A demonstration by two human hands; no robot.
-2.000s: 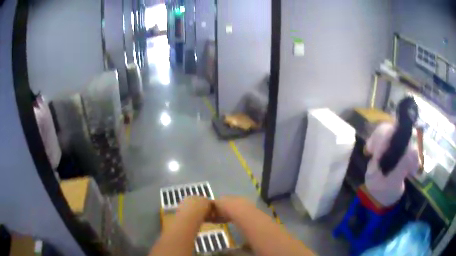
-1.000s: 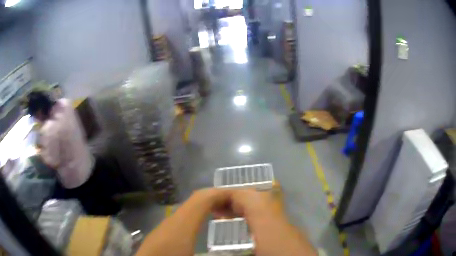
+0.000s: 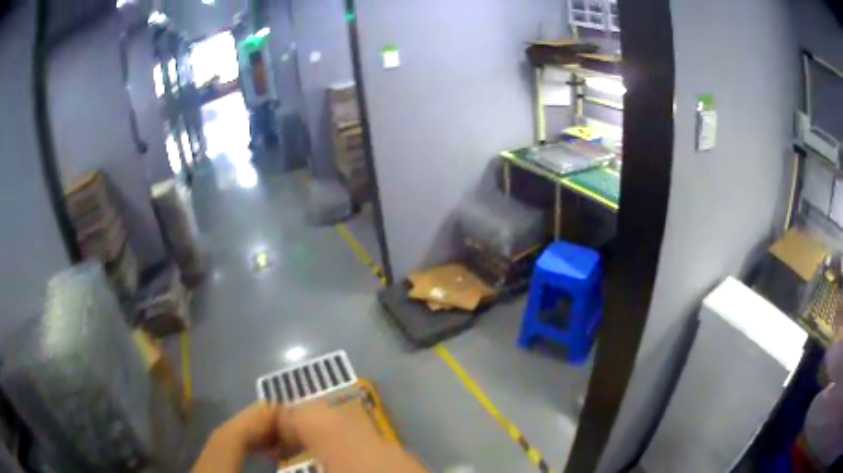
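Observation:
My left hand (image 3: 242,436) and my right hand (image 3: 319,432) are close together at the lower left, bare and blurred, with curled fingers. They are closed at the place of the pallet truck handle, which they hide. The orange-yellow pallet truck (image 3: 376,406) is low on the floor beyond them. A white foam tray (image 3: 308,377) with a row of dark slots lies across its far part. Part of another white slotted tray (image 3: 300,467) shows below my hands, cut off by the lower edge.
Yellow floor tape (image 3: 471,393) runs to the right of the truck. A dark pallet (image 3: 425,319) with cardboard stands by the wall, beside a blue stool (image 3: 562,300). A tall white foam stack (image 3: 716,388) is at the right, a wrapped stack (image 3: 83,360) at the left.
The view has swung right, bringing the green-topped bench and the whole blue stool into sight. The wrapped stack at left is nearer. My hands stay together over the truck.

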